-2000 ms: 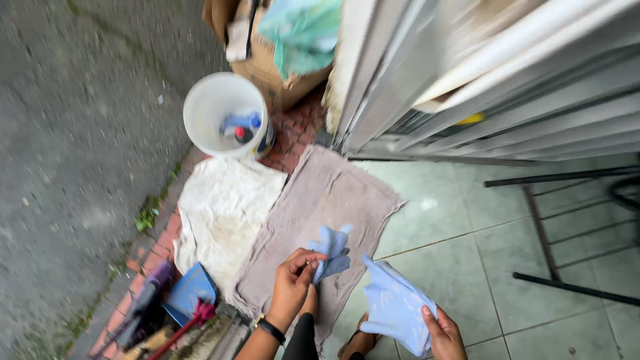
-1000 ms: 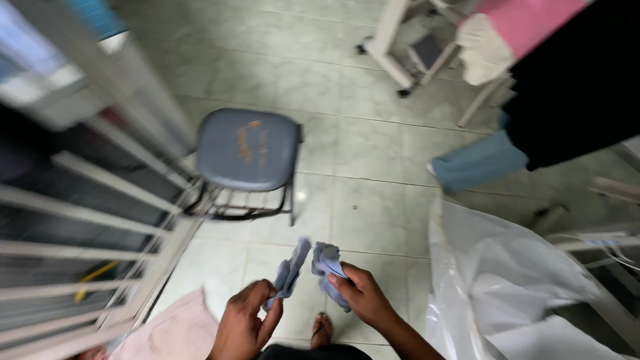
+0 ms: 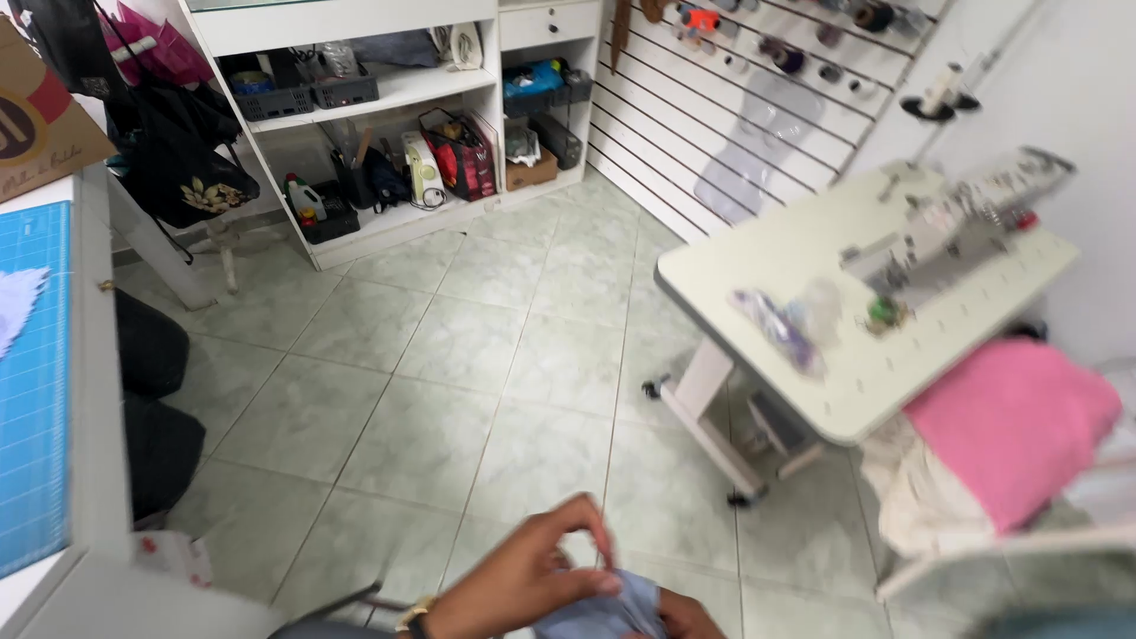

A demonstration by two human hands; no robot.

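Crumpled light blue fabric [image 3: 599,617] shows at the bottom edge of the head view, between my two hands. My left hand [image 3: 532,572], with a wristwatch at its wrist, lies over the fabric; its thumb and forefinger curve toward each other beside the cloth, and whether they pinch a bit of it cannot be made out. Partly cut off by the frame, my right hand [image 3: 688,617] holds the fabric from the right side, its fingertips mostly hidden by the cloth.
At right a sewing machine [image 3: 958,213] stands on a wheeled table [image 3: 754,257], beside pink cloth [image 3: 1021,417]. A blue cutting mat [image 3: 35,426] lies on the left counter. White shelves [image 3: 382,89] with bins and bags stand ahead, near a slatted panel with thread spools. Tiled floor [image 3: 444,355] lies between.
The view has swung from the doorway, past a stool, to the sewing room. My hands, apart earlier with separate pieces of blue fabric, are now close together at the bottom edge.
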